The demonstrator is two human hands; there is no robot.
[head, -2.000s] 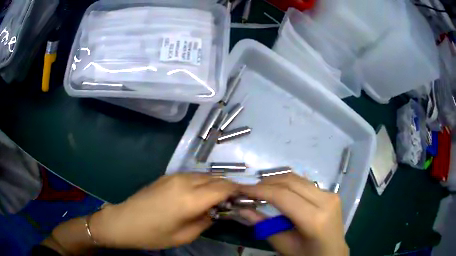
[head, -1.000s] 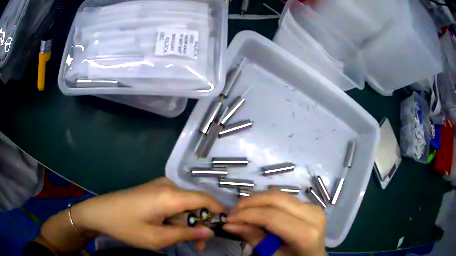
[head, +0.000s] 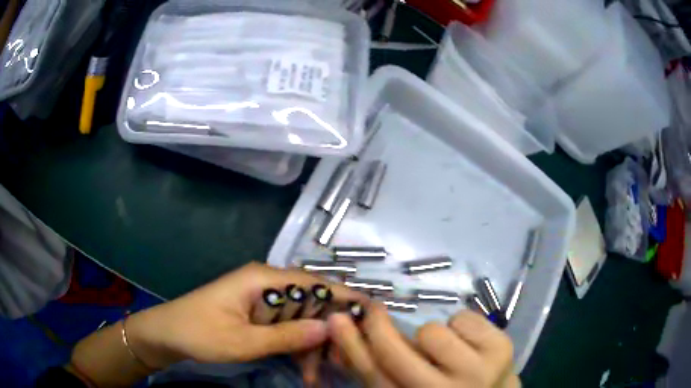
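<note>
My left hand (head: 220,314) holds three metal cylinders (head: 295,294) side by side, their black-ringed ends with pale or yellow centres facing up. My right hand (head: 454,345) has thumb and fingers on one more cylinder (head: 355,309), just right of those three; its body is mostly hidden. A small blue piece (head: 497,319) shows at the far side of my right hand; the rest of it is hidden. Both hands are over the near edge of the whitish tray (head: 473,121), where several loose cylinders (head: 360,254) lie.
A lidded clear box (head: 242,136) with a paper label sits left of the tray, on another box. Frosted tubs (head: 606,98) stand behind right. A yellow-handled tool (head: 90,102) lies far left. A flat pale square (head: 585,246) and a plastic bag (head: 627,208) are right.
The held cylinder ends now show fanned in a row, with another at my right fingers. The blue piece moved from below my right hand to its far side. Cylinders at the tray's left have shifted.
</note>
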